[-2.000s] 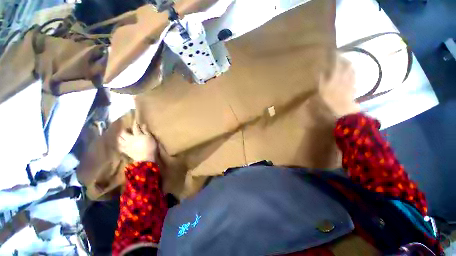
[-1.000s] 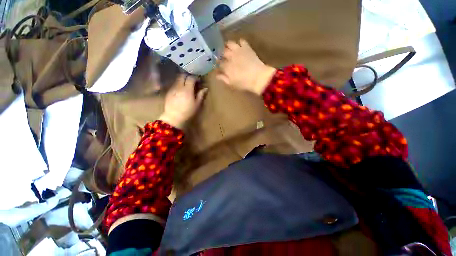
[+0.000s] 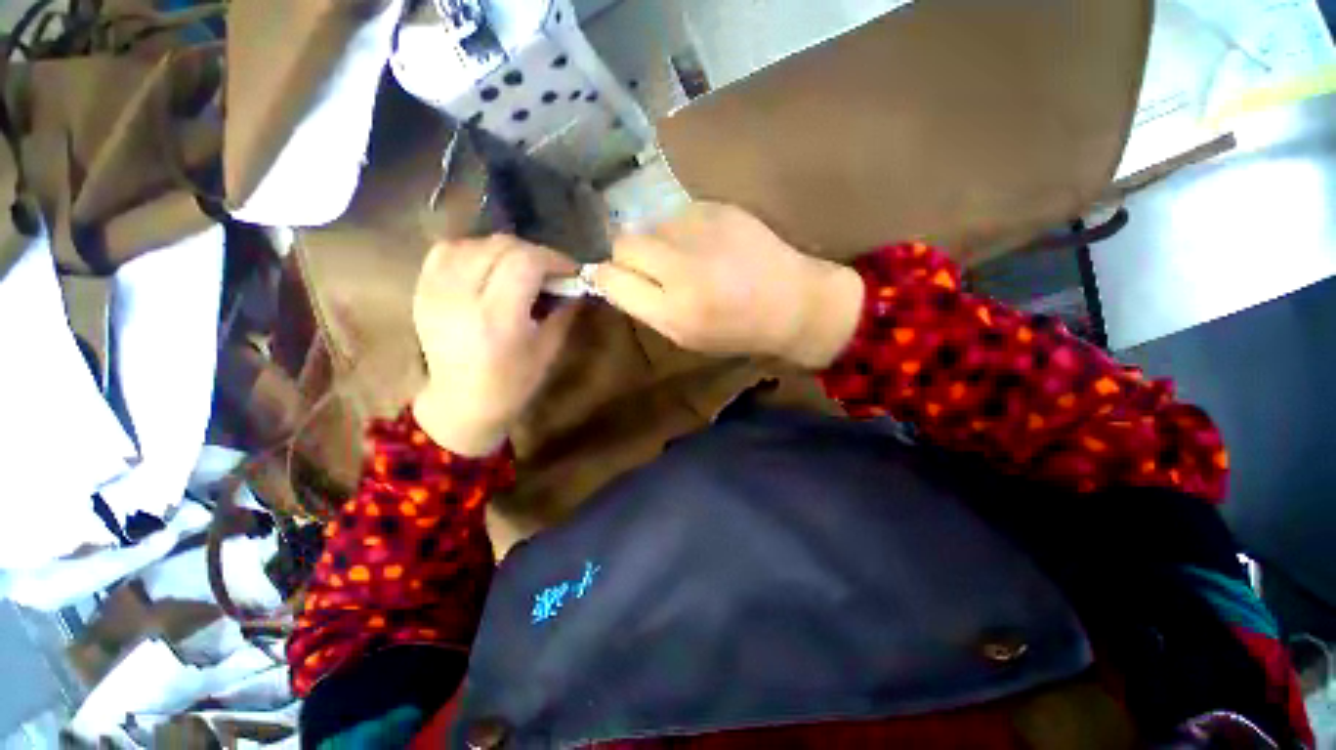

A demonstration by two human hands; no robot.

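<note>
My left hand (image 3: 487,330) and my right hand (image 3: 725,286) meet just in front of the sewing machine head (image 3: 535,88). Their fingertips pinch a small pale edge (image 3: 574,283) of the brown bag panel (image 3: 908,132) between them. The panel spreads from under my hands to the upper right and down to the apron. A thin brown strap (image 3: 1179,161) sticks out at its right side. The needle and presser foot cannot be made out.
Brown and white bag pieces (image 3: 125,176) with strap loops are heaped at the left. White scraps (image 3: 176,667) lie at the lower left. The white table (image 3: 1245,235) shows at the right, with white paper sheets (image 3: 1223,66) at the upper right.
My hands first moved in from the panel's two sides to the machine, then came together at the pale edge. The panel's near part has bunched and its small label is no longer visible.
</note>
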